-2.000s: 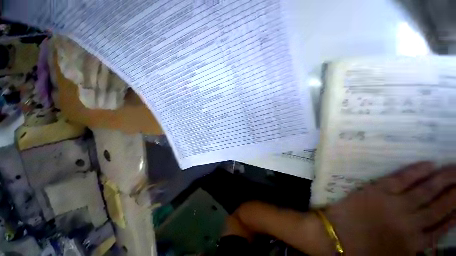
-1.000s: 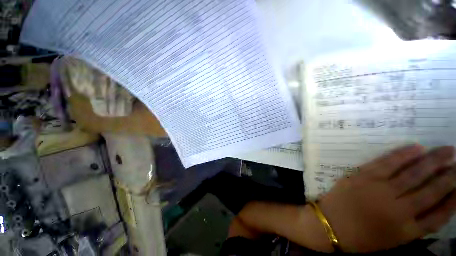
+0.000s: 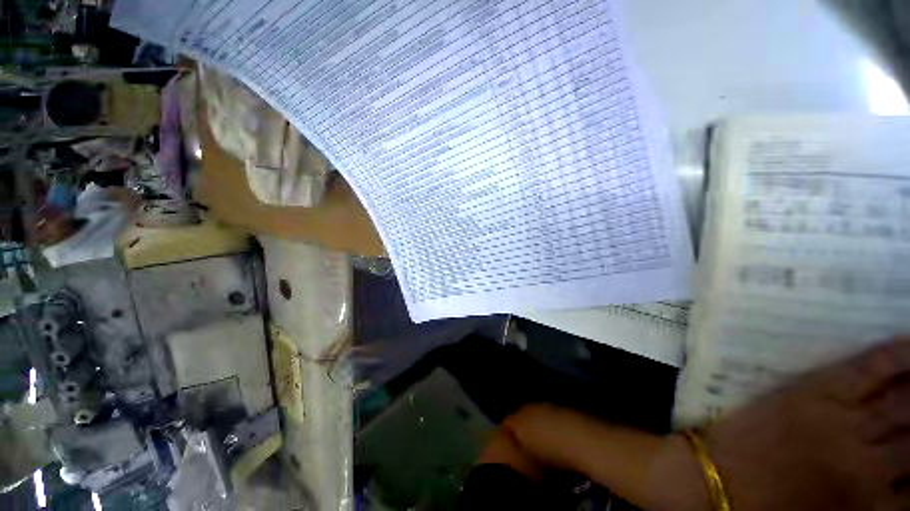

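An open notebook (image 3: 798, 269) with handwritten, lined pages lies at the right, cut off by the frame's edge. My left hand (image 3: 818, 434), with a gold bangle at the wrist, rests back up over the lower part of its page. Its fingers are blurred and partly cut off at the right edge; no tool shows in it. A large printed grid sheet (image 3: 499, 160) lies left of the notebook and bends over the table's edge. Part of another printed sheet (image 3: 639, 329) shows beneath it. My right hand is not in view.
A white table (image 3: 758, 60) lies behind the papers. At the left are a cream sewing machine (image 3: 200, 299), brown cardboard (image 3: 289, 222) and crumpled pale cloth (image 3: 264, 140). A dark sleeve and a grey-green flat surface (image 3: 429, 439) show at the bottom.
The view has shifted, so the sheet, notebook and machine sit further right in the frame. My left hand stays on the notebook, with more of its fingers cut off.
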